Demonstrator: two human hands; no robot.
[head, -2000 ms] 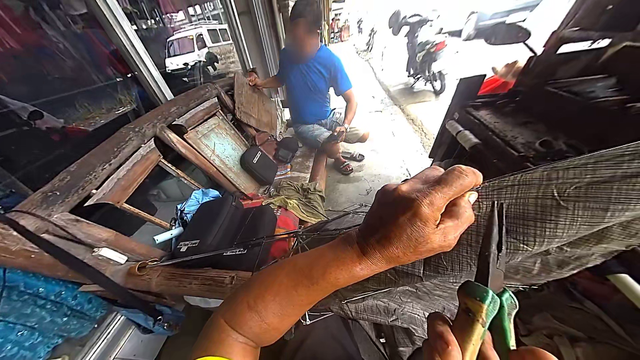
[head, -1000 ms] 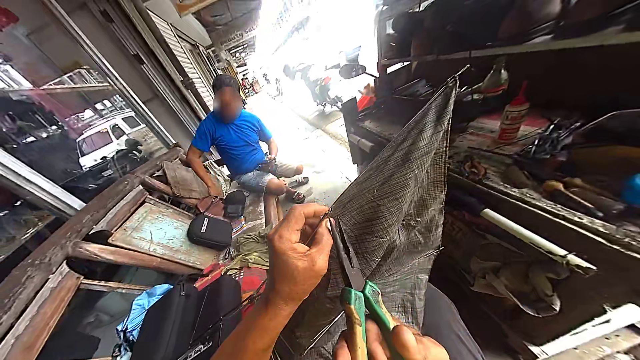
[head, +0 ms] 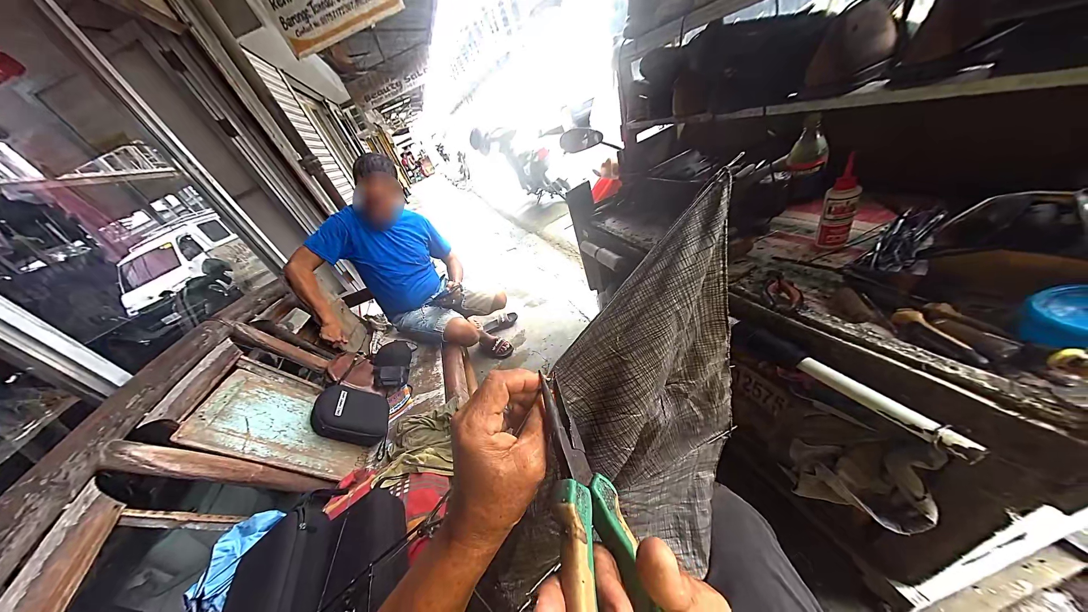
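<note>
Dark checked fabric (head: 654, 365), its pointed end at the upper right, spreads over my lap on what look like thin ribs of an umbrella. My left hand (head: 497, 450) pinches the fabric's edge or a rib end between thumb and fingers; the small part itself is hidden. Long-nose pliers (head: 578, 501) with worn green and yellow handles are in my right hand (head: 637, 582). Their jaws point up and touch or nearly touch the left fingertips. Whether the jaws hold anything cannot be told.
On the left, a wooden bench (head: 170, 382) carries a black case (head: 349, 414) and cloths. A person in a blue shirt (head: 387, 259) sits beyond it. At right, a cluttered workbench (head: 850, 340) holds a glue bottle (head: 840, 204), tools and a blue lid (head: 1056, 314).
The pliers have moved up against the left fingertips since two seconds ago, when they stood apart to the right. The fabric's point now rises upward. The view has turned toward the workbench.
</note>
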